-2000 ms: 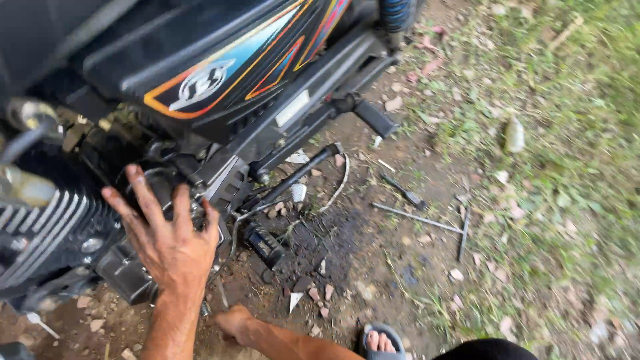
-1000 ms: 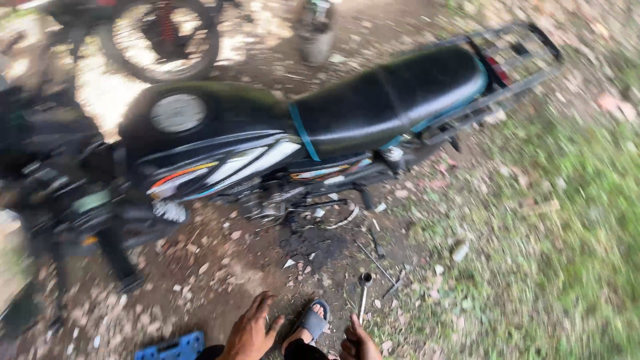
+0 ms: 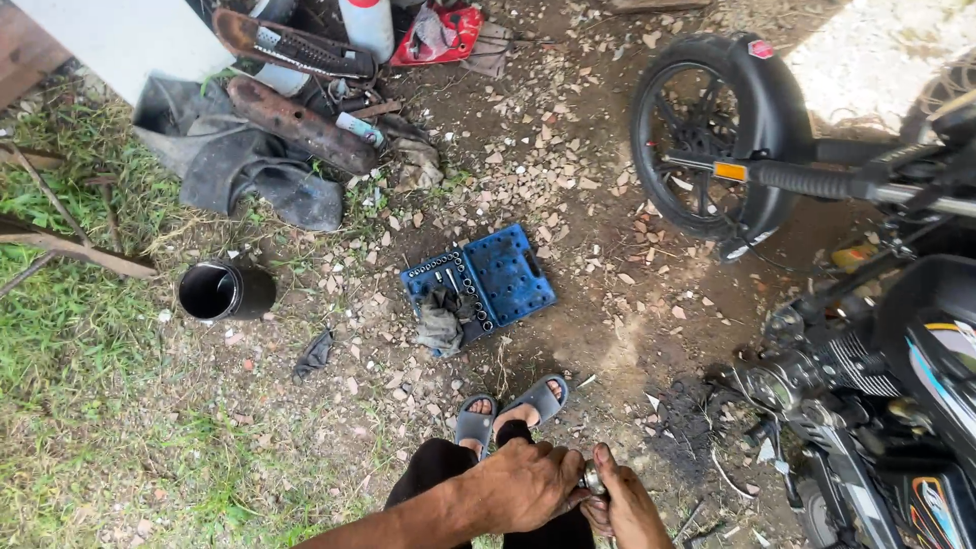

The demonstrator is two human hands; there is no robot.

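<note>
My left hand (image 3: 530,484) reaches in from the lower left, its fingers curled against the round metal head of a socket wrench (image 3: 592,480). My right hand (image 3: 629,503) grips the same wrench from the other side, thumb up beside the head; most of the handle is hidden by the fingers. Beyond my feet an open blue plastic socket set case (image 3: 511,274) lies on the ground, with rows of sockets (image 3: 435,264) and a dark, crumpled rag (image 3: 441,320) over its lower part. On the right stands a motorcycle (image 3: 846,358) with its finned engine side showing.
A black bucket (image 3: 255,293) lies on its side at left. Behind it are dark rubber sheeting (image 3: 259,179), a rusty metal part (image 3: 301,126) and a white bottle (image 3: 366,27). The motorcycle's front wheel (image 3: 648,152) is at upper right. Dark stained soil (image 3: 682,427) lies beside the engine.
The view has swung far from the motorcycle's side to the blue case. One second ago my hands were apart; they have come together on the wrench. Two seconds ago both were by the engine.
</note>
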